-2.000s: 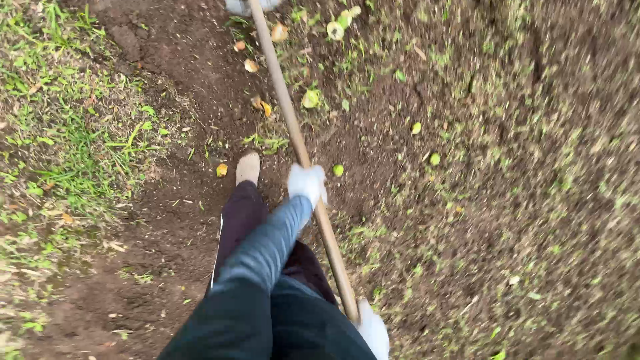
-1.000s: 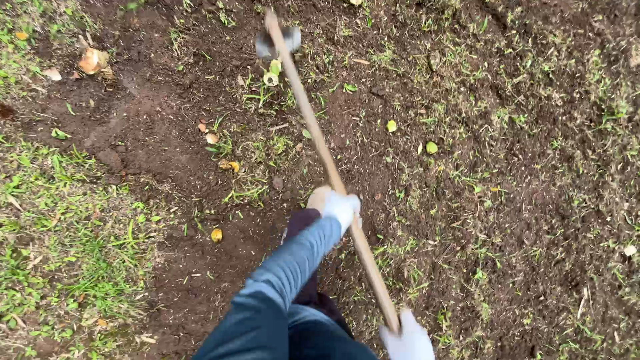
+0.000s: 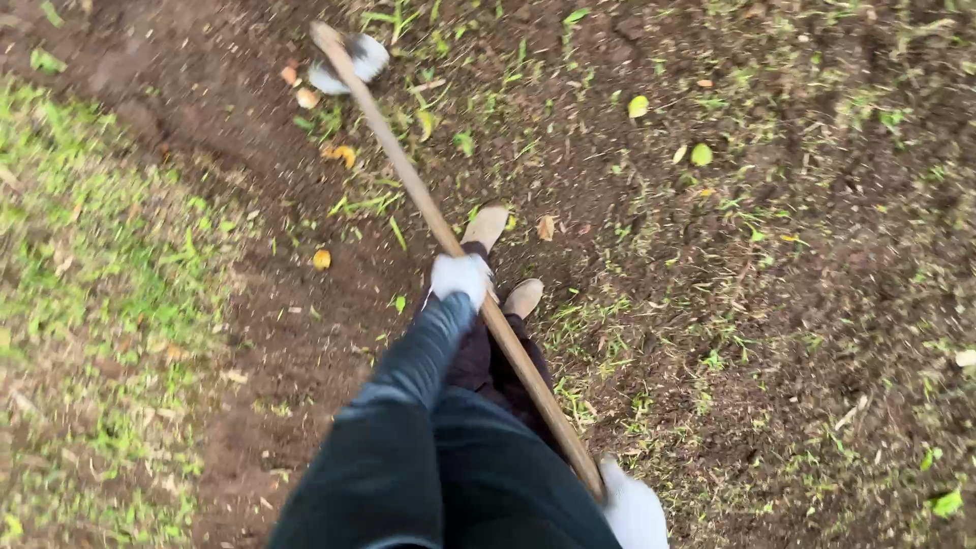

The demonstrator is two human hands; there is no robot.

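A hoe with a long wooden handle (image 3: 408, 175) slants from the upper left to the lower right. Its metal blade (image 3: 368, 58), blurred, is at the top left, close to the soil and beside some pale fallen leaves. My left hand (image 3: 462, 280), in a white glove, is closed around the middle of the handle. Near the handle's lower end, at the bottom of the view, my right hand (image 3: 631, 507), also gloved in white, grips the wood; its fingers are partly hidden.
My two feet in tan footwear (image 3: 486, 226) stand on brown soil just beyond my left hand. Grass (image 3: 145, 282) covers the ground at the left. Sparse weeds, dry clippings and several yellow-green leaves (image 3: 701, 155) lie across the soil at the right.
The view has shifted. Both hands stay on the handle, and the blade is now beside the pale and orange leaves; a second ago it was near the yellow-green ones.
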